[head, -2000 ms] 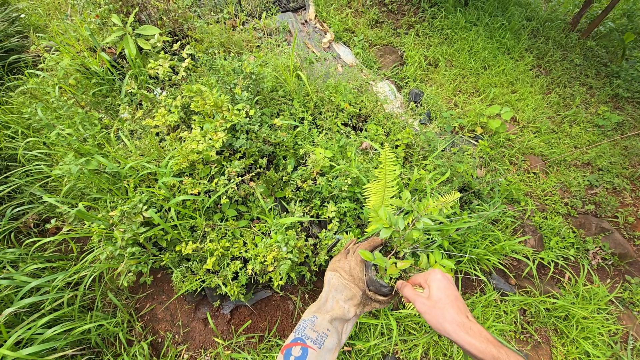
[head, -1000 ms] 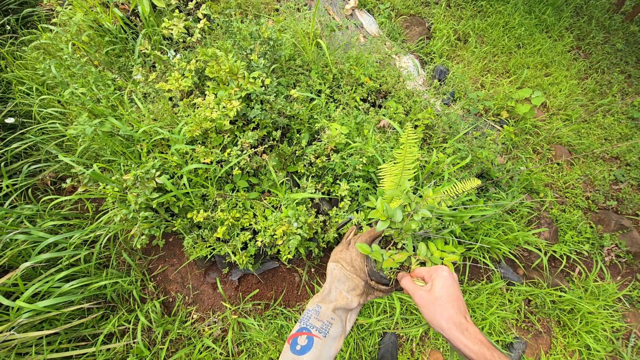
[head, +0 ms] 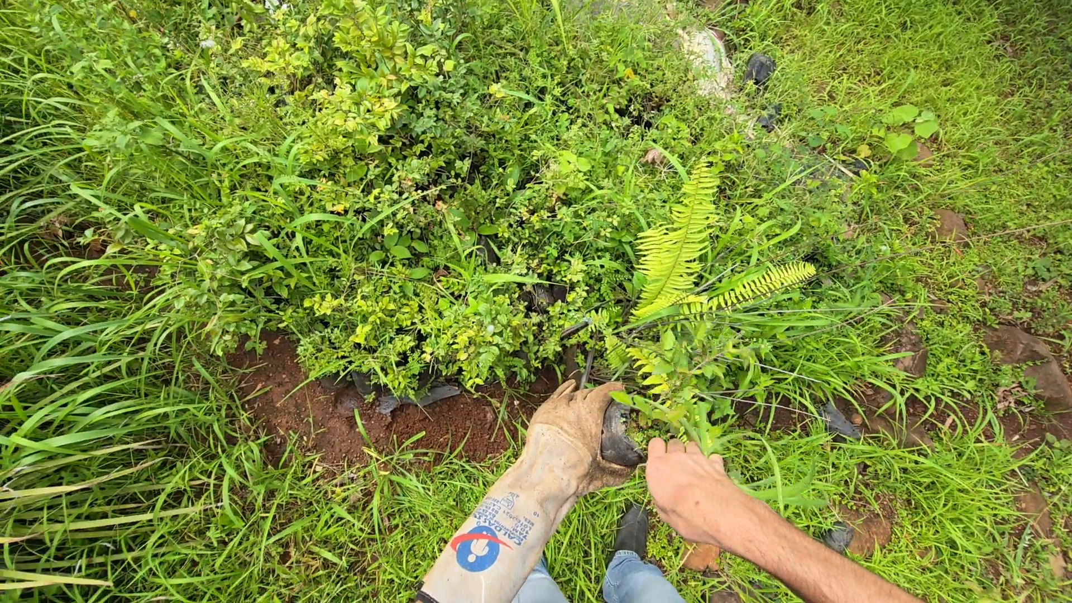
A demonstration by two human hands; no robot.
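Observation:
My left hand, in a tan leather work glove with printing on its cuff, is closed around a black plastic plant bag. Bare and curled, my right hand is just right of the bag, its fingers closed at the base of a leafy green plant; exactly what they pinch is hidden. Above the hands rise yellow-green fern fronds. Dense small-leaved seedlings grow to the left and beyond.
Red-brown soil and torn black plastic border the seedlings. Rocks lie in the grass at the right. A dark shoe and my jeans legs show below my hands. Long grass stands at the left.
The leafy plant stood upright above the bag in the earlier frames; now its leaves sit closer over my right hand, which has curled more tightly. The view has tipped down, showing my legs.

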